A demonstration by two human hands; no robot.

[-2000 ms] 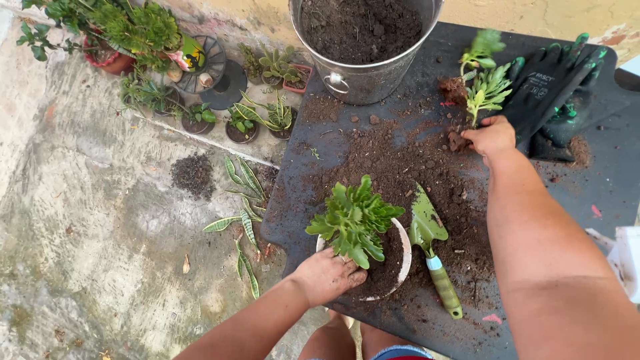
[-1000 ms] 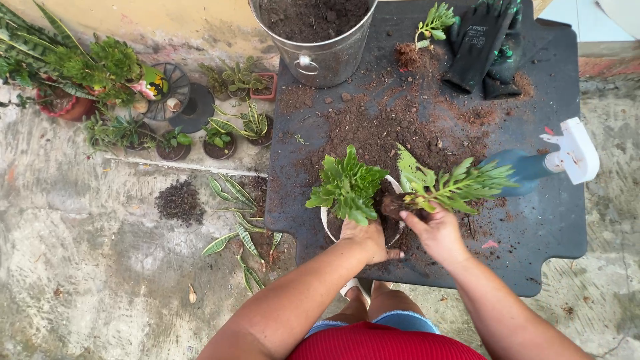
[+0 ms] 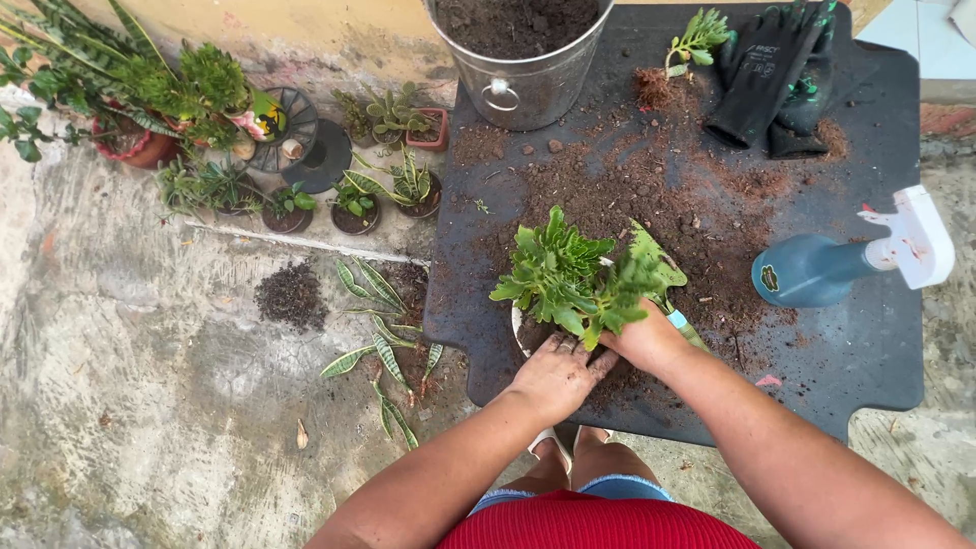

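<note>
A white round pot (image 3: 521,332) with soil stands near the front edge of the dark table, holding a leafy green plant (image 3: 555,271). My left hand (image 3: 560,374) lies at the pot's front with its fingers spread on the soil and stems. Beside it, my right hand (image 3: 644,335) grips the base of a leafy cutting (image 3: 627,293), whose stem and roots are hidden by the fingers and leaves. Just right of the pot is a green hand trowel (image 3: 657,263), its handle partly behind my right wrist. Another rooted cutting (image 3: 698,38) lies at the back of the table.
A metal bucket of soil (image 3: 526,84) stands at the back left of the table (image 3: 862,358). Black gloves (image 3: 762,76) lie at the back right, a blue spray bottle (image 3: 812,271) at the right. Potted plants (image 3: 354,210) and cut snake plant leaves (image 3: 389,358) are on the concrete floor.
My right hand has brought a cutting from the back of the table to the pot, where its base is now down beside the first plant. The view has shifted.
</note>
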